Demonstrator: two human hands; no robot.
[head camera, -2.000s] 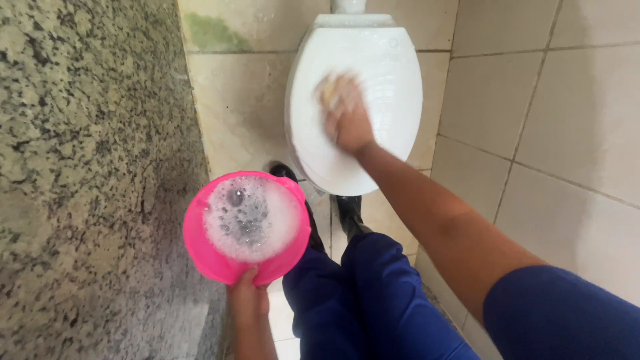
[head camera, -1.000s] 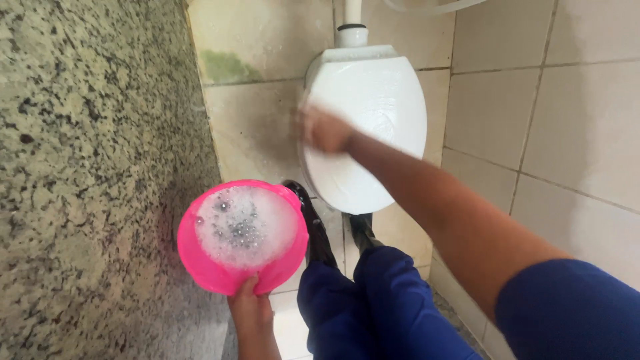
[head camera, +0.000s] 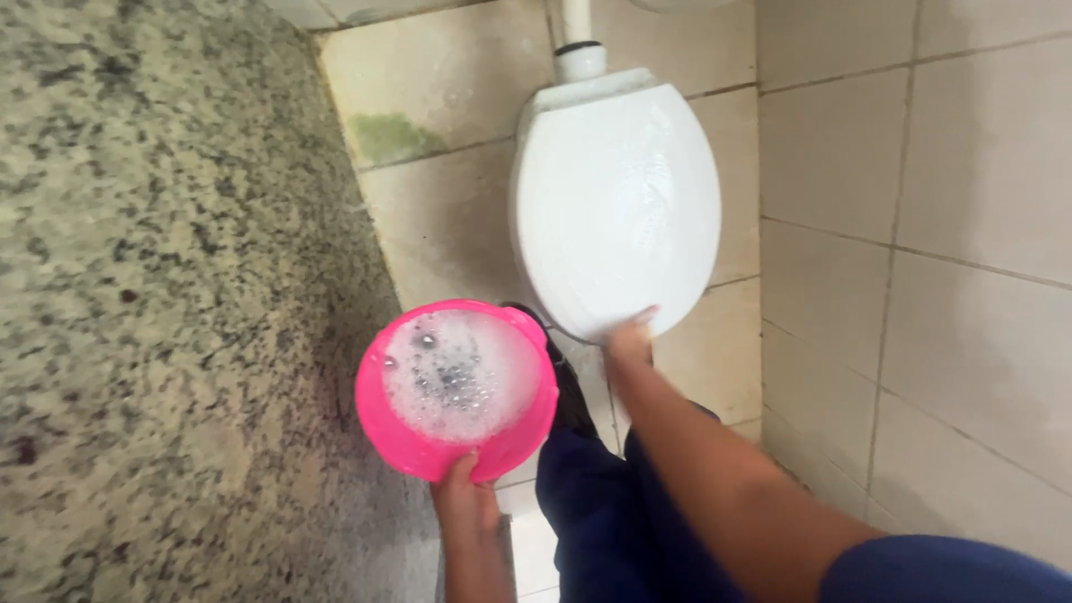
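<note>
My left hand grips the near rim of a pink plastic basin, its thumb over the edge. Soapy water with white foam and bubbles lies inside the basin. To the right is a white toilet with its lid down, wet and streaked with suds on the right half. My right hand is at the lid's front edge, with the thumb on top and the fingers mostly hidden below the rim. Whether a sponge or cloth is in that hand cannot be seen.
A speckled granite panel stands close on the left, and a tiled wall on the right. Behind the toilet a white pipe meets it. A green stain marks the floor tile. My black shoe is beside the basin.
My right hand has moved from the lid's left side to its front edge. Two seconds ago it was on the lid top with something yellowish in it. My left hand keeps hold of the basin.
</note>
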